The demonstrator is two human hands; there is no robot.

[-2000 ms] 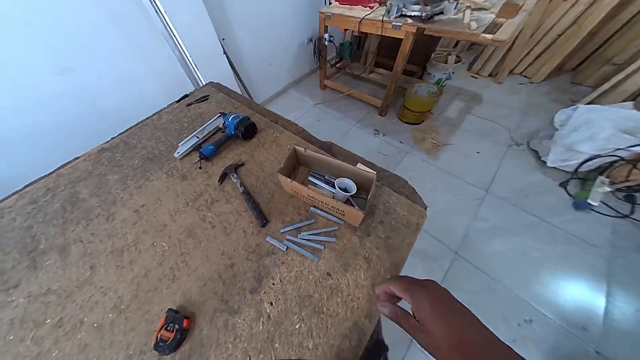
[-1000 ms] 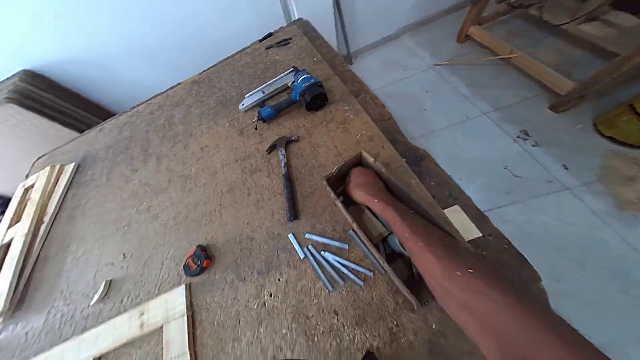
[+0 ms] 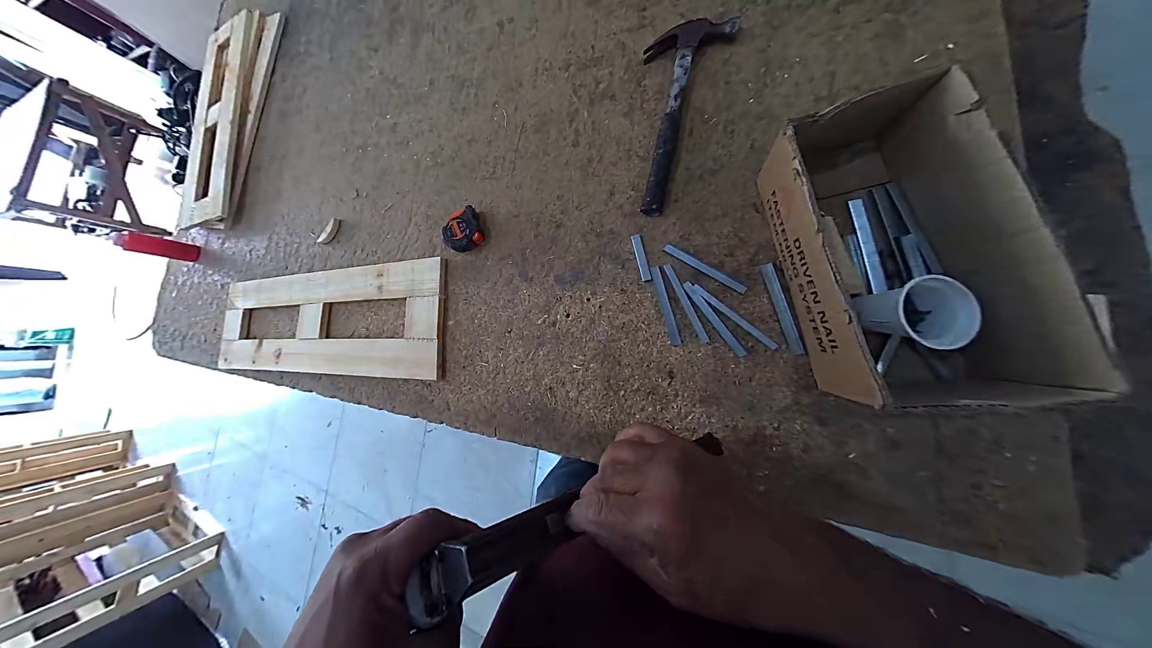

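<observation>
A dark metal tool, perhaps a stapler point(image 3: 495, 556), lies between my hands over the bench's near edge. My left hand point(image 3: 387, 576) grips its left end, where a shiny metal part shows. My right hand point(image 3: 657, 513) closes on its other end; a dark tip sticks out past the fingers. Several strips of staples point(image 3: 711, 306) lie loose on the board beyond my right hand. To their right, a cardboard box point(image 3: 990, 216) holds more metal strips point(image 3: 877, 234) and a white plastic cup point(image 3: 940, 312). A claw hammer point(image 3: 670, 126) rests above the strips.
On the particleboard worktop point(image 3: 558, 162) are a tape measure point(image 3: 463, 229), a small wooden frame point(image 3: 333, 355), a wood chip point(image 3: 328, 231) and stacked frames point(image 3: 220, 117). A red object point(image 3: 157, 246) is at the far left. Slatted wooden pieces point(image 3: 99, 522) stand beyond the worktop's edge.
My right hand was inside the cardboard box one second ago and is now out, on the dark tool. My left hand has come into view. The view has swung down and left.
</observation>
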